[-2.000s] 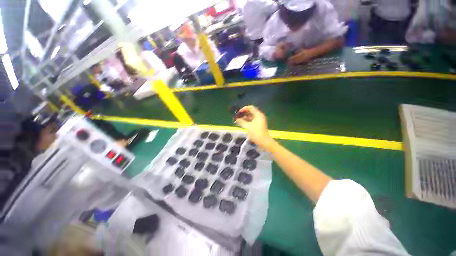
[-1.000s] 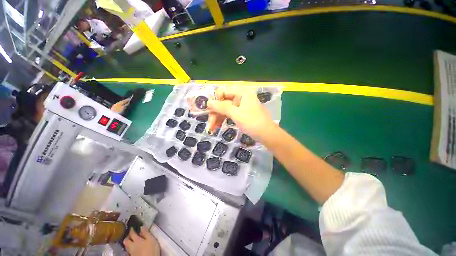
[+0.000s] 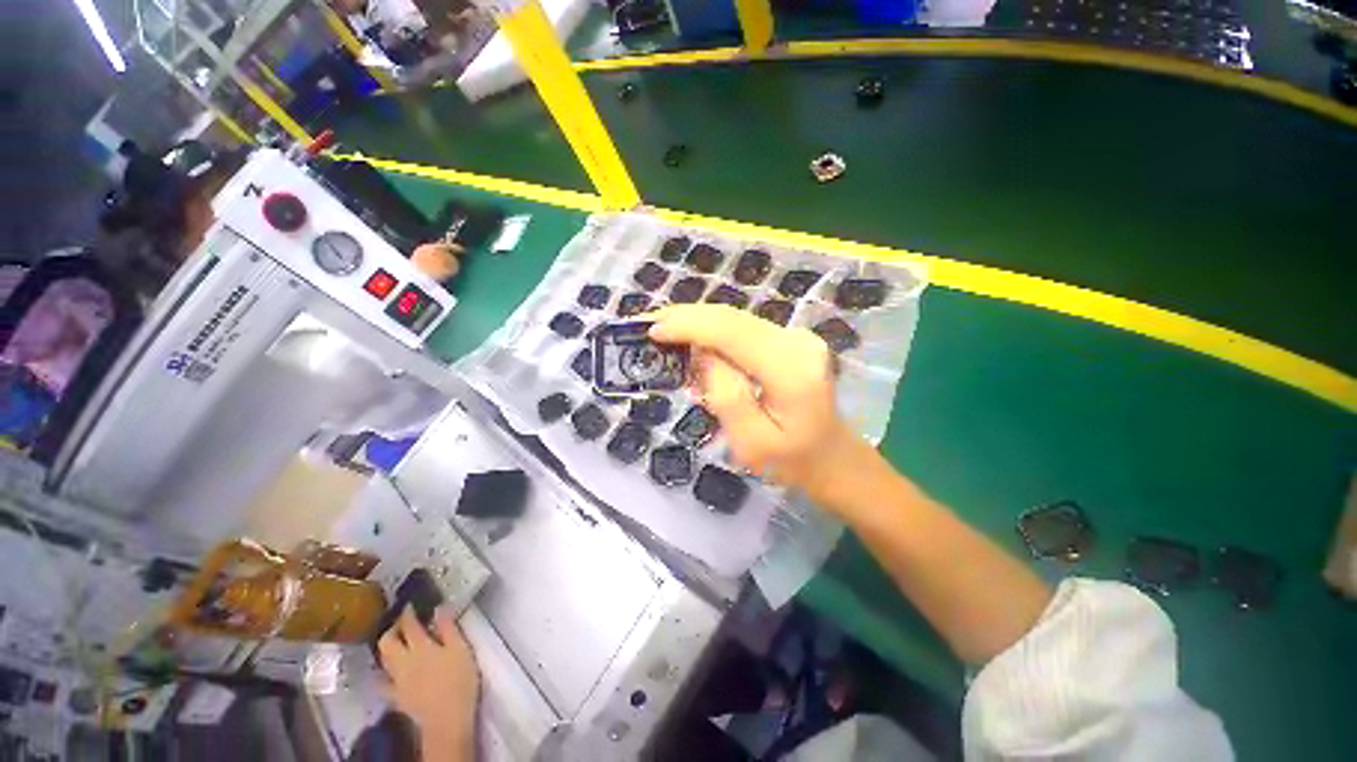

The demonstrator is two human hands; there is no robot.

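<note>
My right hand holds a black square watch case by its edge between thumb and fingers, above the sheet. The case's open inner side with round detail faces me. Rows of similar black housings lie on the whitish wrinkled liner sheet; my right hand hides some. My left hand is low on the machine, its fingertips at a black block, likely the fixture. Whether the fingers grip it or only touch it cannot be told.
A loose black block lies on the white machine table. An amber cylinder is left of my left hand. The controller box stands upper left, another person's hand behind it. Three housings lie right; a metal-edged part is on the conveyor.
My right hand has come back from over the conveyor and now holds the case larger and flatter to view above the sheet. My left hand came into view and stays at the black block.
</note>
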